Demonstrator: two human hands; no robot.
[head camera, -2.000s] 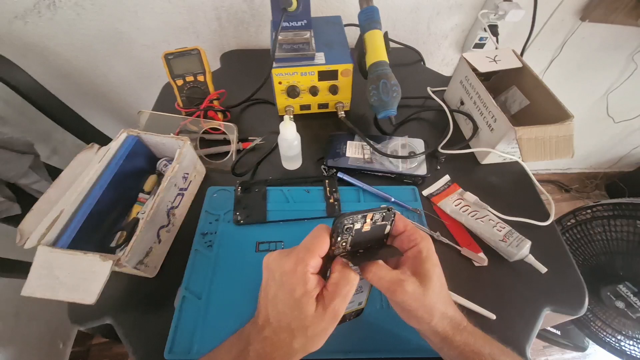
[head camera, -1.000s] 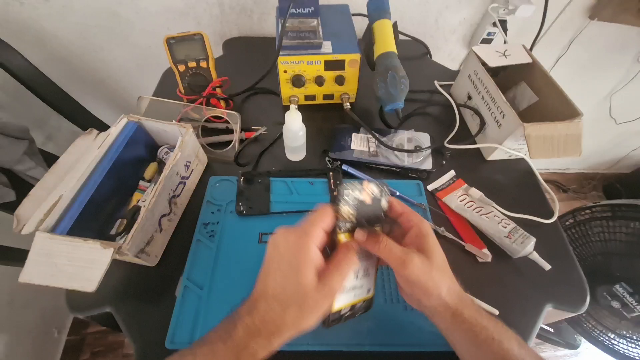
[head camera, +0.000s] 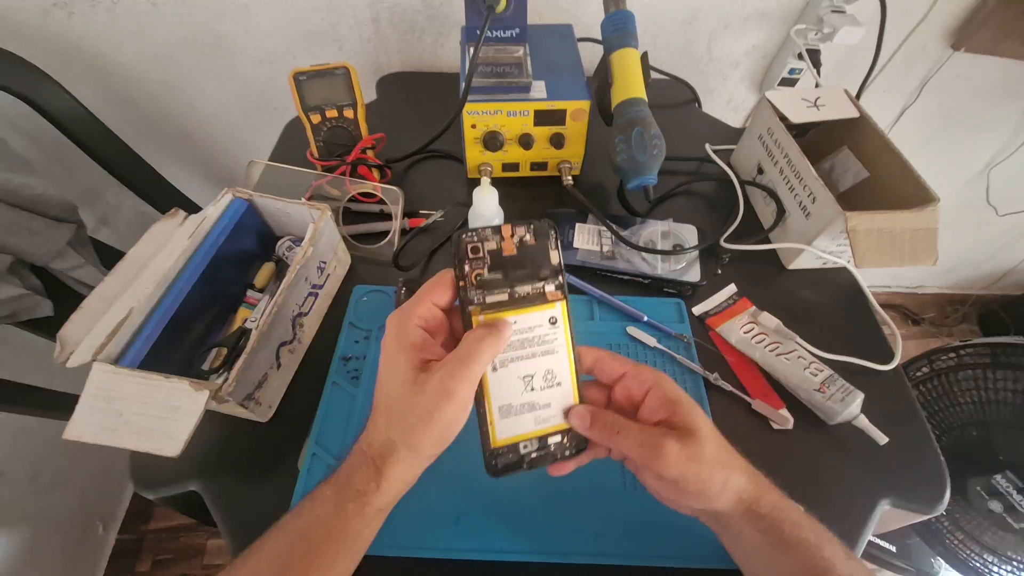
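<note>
An opened smartphone (head camera: 524, 344) is held upright over the blue silicone repair mat (head camera: 544, 512), its inside toward me. Its white battery (head camera: 532, 376) with a yellow border shows below the circuit board (head camera: 512, 260). My left hand (head camera: 432, 368) grips the phone's left edge, the thumb lying across the battery's top. My right hand (head camera: 648, 424) holds the lower right edge between thumb and fingers. Right of the phone, a blue tool like tweezers (head camera: 620, 308) and a metal spudger (head camera: 696, 368) lie at the mat's edge. The black frame at the back of the mat is mostly hidden behind the phone.
A Yaxun rework station (head camera: 524, 120) with a hot-air handle (head camera: 628, 96) stands behind, a dropper bottle (head camera: 485, 204) before it. A multimeter (head camera: 328, 108) and an open tool box (head camera: 280, 320) are at left. At right are a B-7000 glue tube (head camera: 792, 364), a cardboard box (head camera: 800, 192) and a fan (head camera: 968, 440).
The phone, earlier tipped with its upper part toward me and then blurred in motion, now stands upright with the whole battery side showing. My right hand has moved down to its lower edge.
</note>
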